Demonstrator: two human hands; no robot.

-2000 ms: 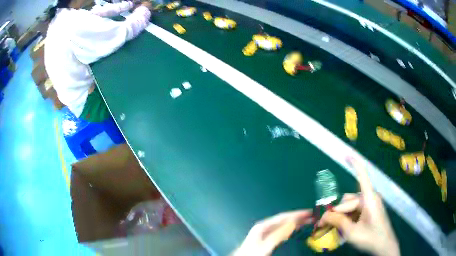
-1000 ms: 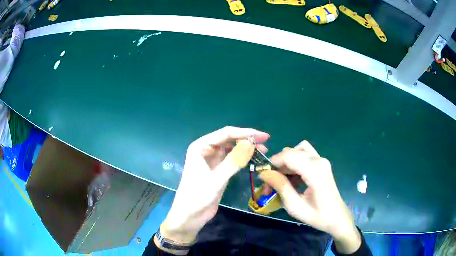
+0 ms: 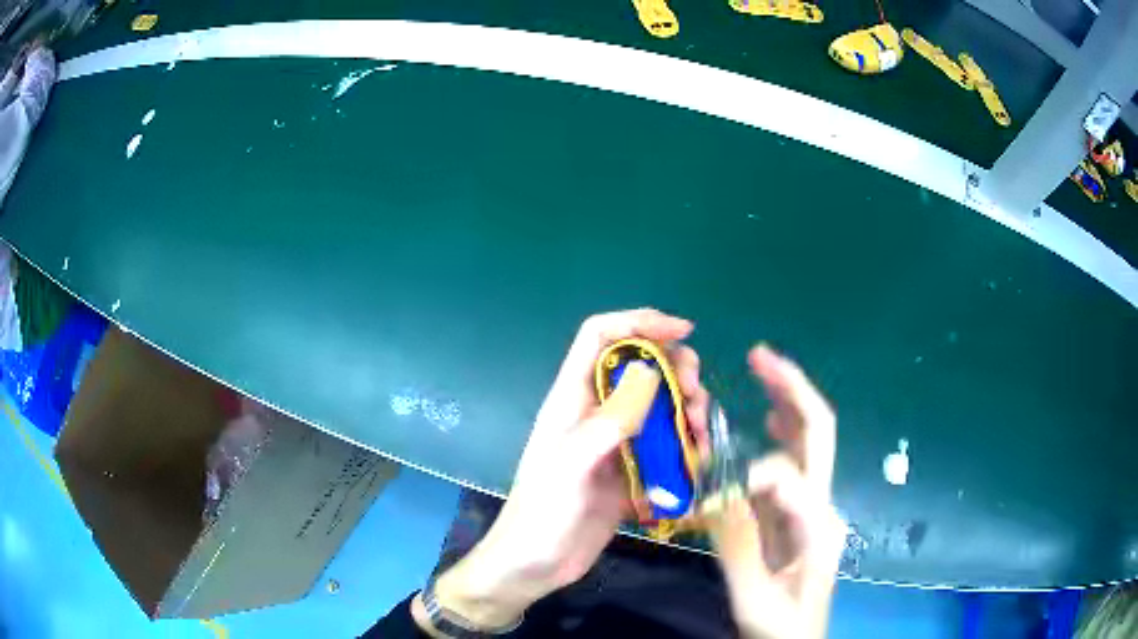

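My left hand (image 3: 568,462) holds a yellow body shell (image 3: 688,456) with its open underside facing up. My left thumb lies on the blue inner part (image 3: 661,464) inside the shell. My right hand (image 3: 780,499) is just right of the shell and blurred. A blurred dark and pale piece, which looks like the circuit board (image 3: 721,437), is at its fingers beside the shell's right edge. The wires cannot be made out clearly. Both hands are over the front edge of the green bench (image 3: 437,250).
A pale rail (image 3: 562,82) and grey post (image 3: 1061,119) border the line, which carries yellow strips (image 3: 936,58) and a yellow shell (image 3: 866,50). A cardboard carton (image 3: 268,518) stands below left. A person's sleeve (image 3: 23,119) shows at the left edge.
The view has swung down from the line to the bench. The shell has been raised and turned open side up into my left hand. The board has moved to the shell's right side.
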